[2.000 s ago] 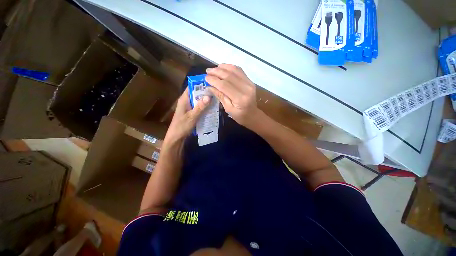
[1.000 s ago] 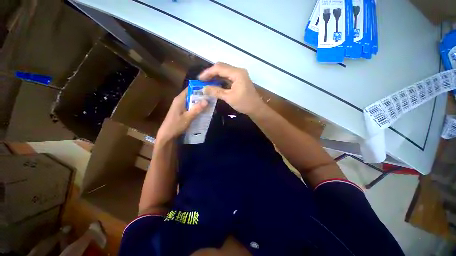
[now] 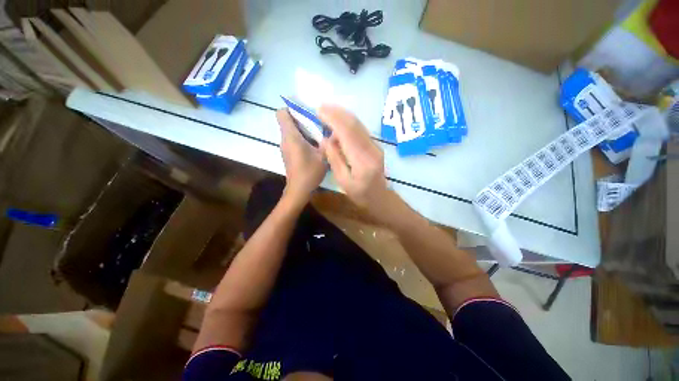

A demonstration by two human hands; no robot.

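Note:
A blue-and-white retail box (image 3: 305, 117) is held up over the near edge of the white table, tilted and slightly blurred. My left hand (image 3: 301, 158) grips it from the left and below. My right hand (image 3: 351, 152) is at its right side, fingers on the box. The box's inside cannot be made out. A blurred white piece (image 3: 313, 83) shows just behind it; I cannot tell whether it is a flap. Flat unfilled boxes (image 3: 424, 108) lie in a fan right of my hands. Black coiled cables (image 3: 350, 37) lie at the far side of the table.
Filled boxes (image 3: 220, 73) are stacked at the table's left, beside brown cardboard sheets (image 3: 123, 52). A barcode label strip (image 3: 555, 160) curls over the right edge, near more blue-white boxes (image 3: 592, 100). Open brown cartons (image 3: 160, 245) stand on the floor at left, one holding dark contents.
The view has shifted to show more of the table. Both hands have brought the box up from over the lap to the table edge, and its long white panel no longer hangs toward me.

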